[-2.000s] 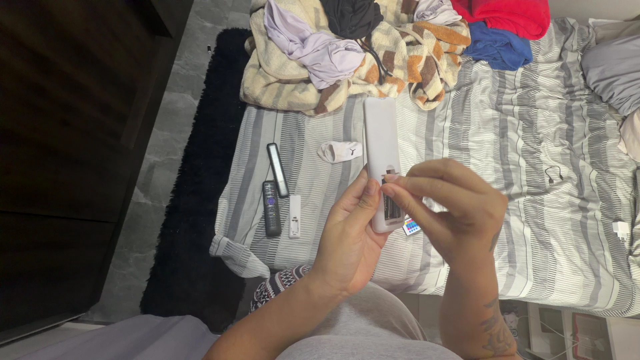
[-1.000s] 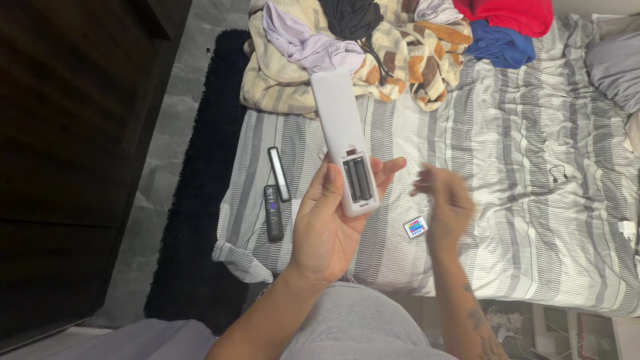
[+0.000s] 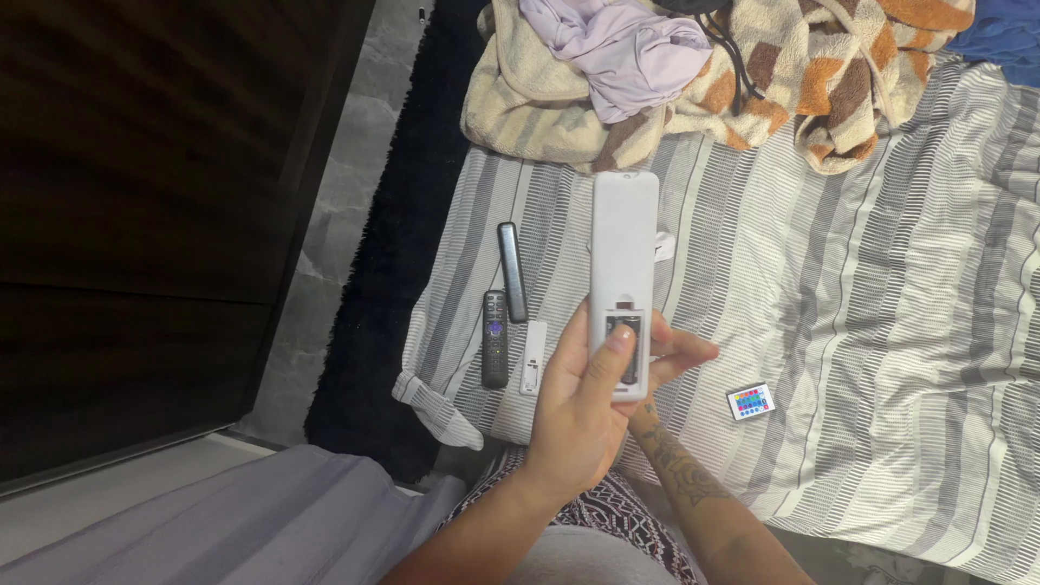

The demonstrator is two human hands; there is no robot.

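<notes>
A white remote control (image 3: pixel 624 236) is held back side up in my left hand (image 3: pixel 581 414), its battery compartment uncovered. Dark batteries (image 3: pixel 633 357) lie in the compartment, and my left thumb rests over them. Behind the remote is my right hand (image 3: pixel 681 357), mostly hidden, with some fingers showing at the remote's right edge; whether it grips anything is not visible. On the bed to the left are a black remote control (image 3: pixel 495 341), a dark slim remote-like object (image 3: pixel 512 272) and a small white remote-like piece (image 3: pixel 533 357). A small remote with coloured buttons (image 3: pixel 751 401) lies to the right.
A striped bedspread (image 3: pixel 731 284) covers the bed. A patterned blanket (image 3: pixel 536 106) and a lilac garment (image 3: pixel 626 49) are heaped at the far side. Partly behind the remote lies a white cloth item (image 3: pixel 665 245). A black rug (image 3: pixel 382 268) and dark wooden furniture (image 3: pixel 146 203) stand left.
My right hand, apart from the remote a second ago, is now behind it. My left thumb has moved from the remote's side onto the batteries. The view has shifted.
</notes>
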